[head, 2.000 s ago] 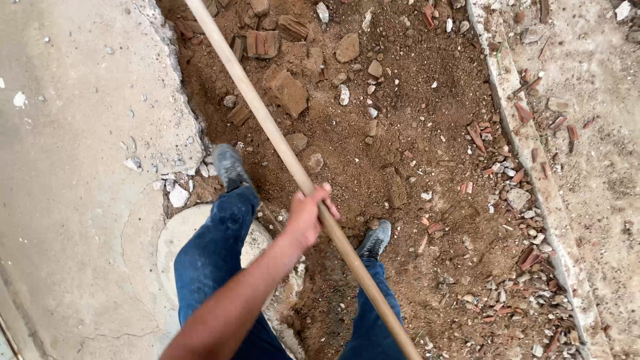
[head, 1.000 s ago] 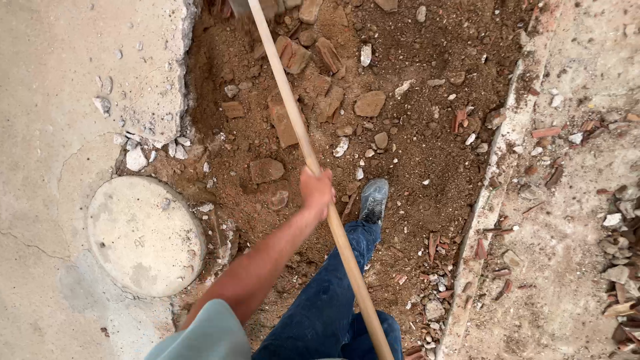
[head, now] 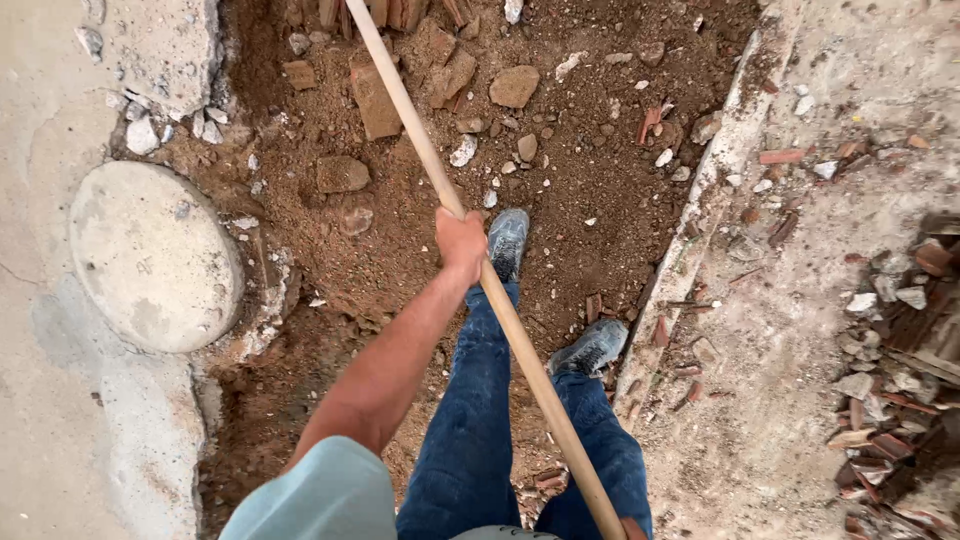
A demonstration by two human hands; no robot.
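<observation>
My left hand [head: 461, 241] is closed around the middle of a long wooden tool handle [head: 536, 367]. The handle slants from the top of the view down to the bottom right, and its far end is out of sight. Near its lower end, a small part of my right hand [head: 634, 529] shows at the bottom edge, against the handle; its fingers are mostly hidden. Below the handle lies brown soil [head: 577, 180] with stones, among them a flat brown stone [head: 375, 101] and a rounded one [head: 514, 86].
A round concrete cover [head: 156, 256] sits on the left beside a broken concrete slab [head: 161, 52]. A raised concrete edge [head: 694, 202] runs along the right. Beyond it lies a pile of brick and wood rubble [head: 900, 375]. My dusty shoes [head: 509, 244] stand in the soil.
My feet have moved to the right across the soil, and the view has shifted with them. A tool head visible at the top one second ago is now out of view.
</observation>
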